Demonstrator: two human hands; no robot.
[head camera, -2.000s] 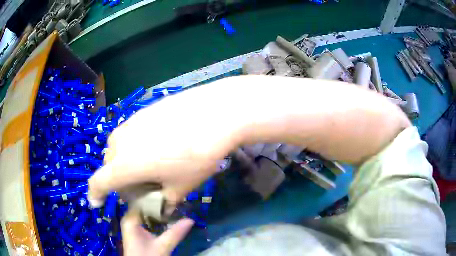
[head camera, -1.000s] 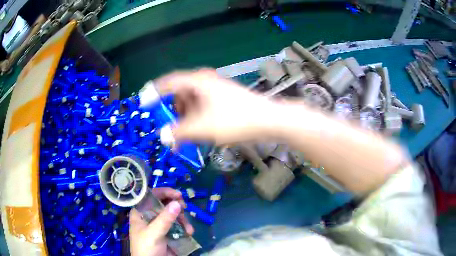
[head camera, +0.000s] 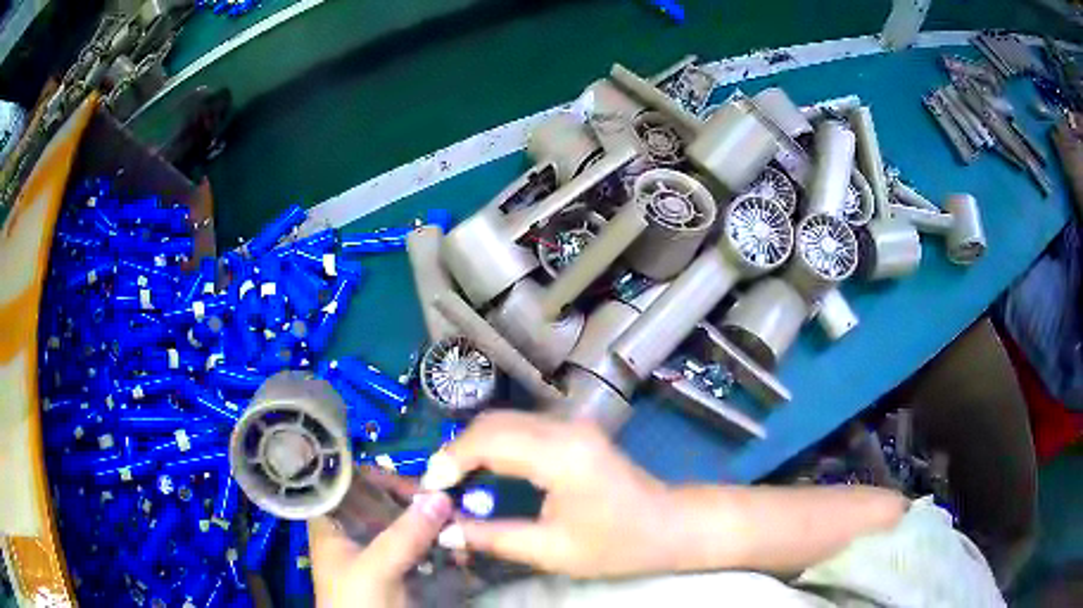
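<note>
A beige-grey fan body (head camera: 291, 445) is at the lower left, its round spoked head facing me. My left hand (head camera: 371, 568) is closed around its handle, which points down and right and is partly hidden by fingers. My right hand (head camera: 606, 499) is beside the handle with white-covered fingertips. Between its thumb and fingers is a dark blue battery cell (head camera: 508, 501) with a bright white end towards the handle. The fingertips of both hands meet at the handle. Any lead or board there is too blurred to tell.
Many blue cells (head camera: 149, 356) fill the carton (head camera: 33, 344) at left and spill onto the bench. A pile of fan bodies (head camera: 665, 226) is in the middle. Loose shells (head camera: 986, 119) lie far right. A pale rail (head camera: 416, 178) edges the green belt. A brown carton (head camera: 992, 428) stands lower right.
My right hand has come down and right from over the blue cells to the held fan's handle, with a cell in it. The left hand still holds the fan body. The fan pile is now uncovered.
</note>
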